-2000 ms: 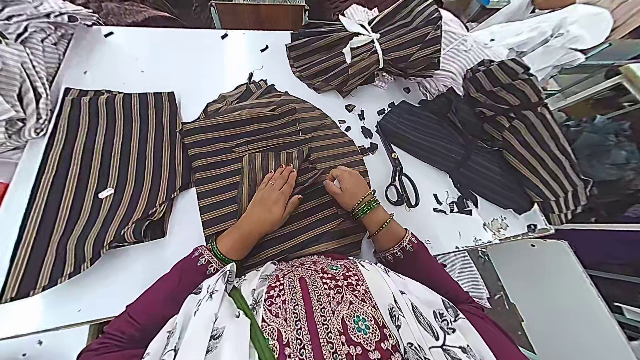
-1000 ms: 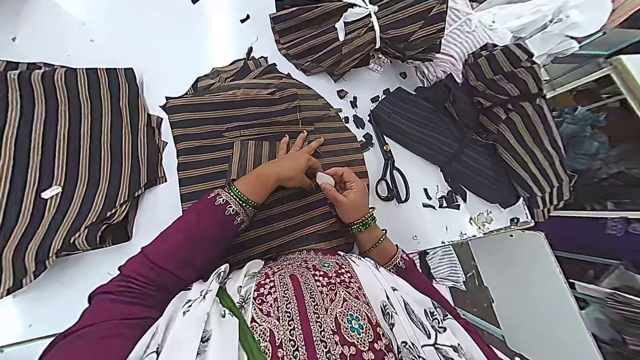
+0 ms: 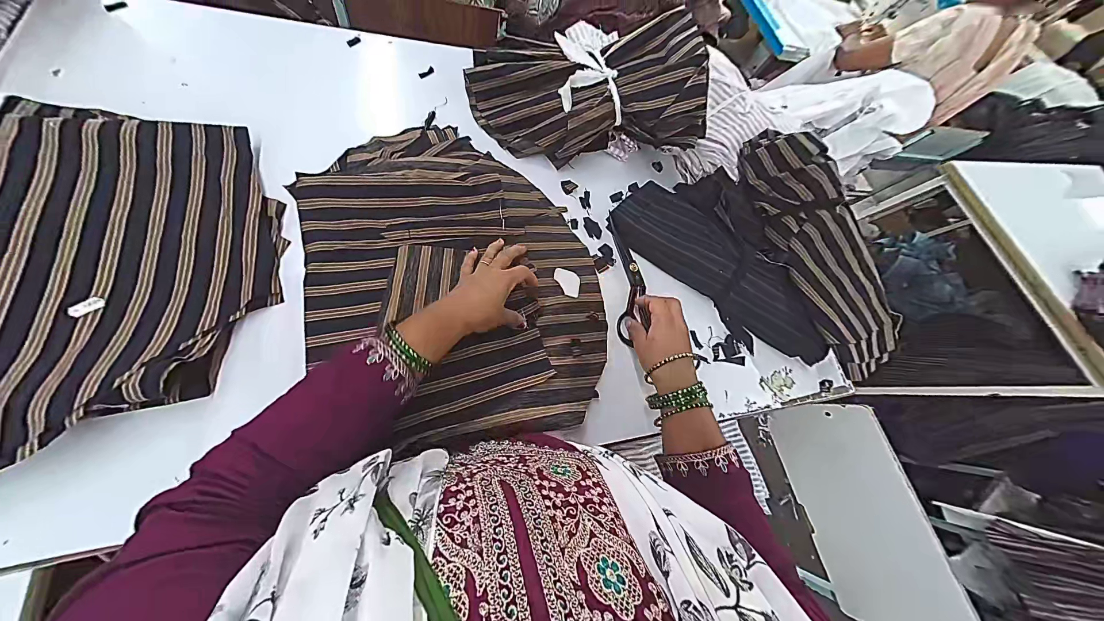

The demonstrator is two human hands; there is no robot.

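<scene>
My left hand (image 3: 490, 291) rests with spread fingers on a small striped fabric piece (image 3: 420, 274), which lies on a stack of dark striped cut fabric (image 3: 354, 250). To the right, my right hand (image 3: 662, 332) is closed around the handles of black-handled fabric scissors (image 3: 634, 274), whose blades point away from me on the white table. A flat white piece, which looks like tailor's chalk (image 3: 567, 282), lies on the striped fabric between my hands. Part of the scissors' handles is hidden by my fingers.
Striped fabric panels (image 3: 147, 250) with a small white tag (image 3: 86, 306) lie at left. A striped bundle tied with white cloth (image 3: 595, 82) sits at the back. Folded dark pinstriped fabric (image 3: 690, 233) and a striped roll (image 3: 819, 250) lie at right, among small black scraps (image 3: 592, 228).
My right hand has moved right from the striped fabric to the scissors. The white piece that was in its fingers now lies on the fabric. My left hand stays on the stack.
</scene>
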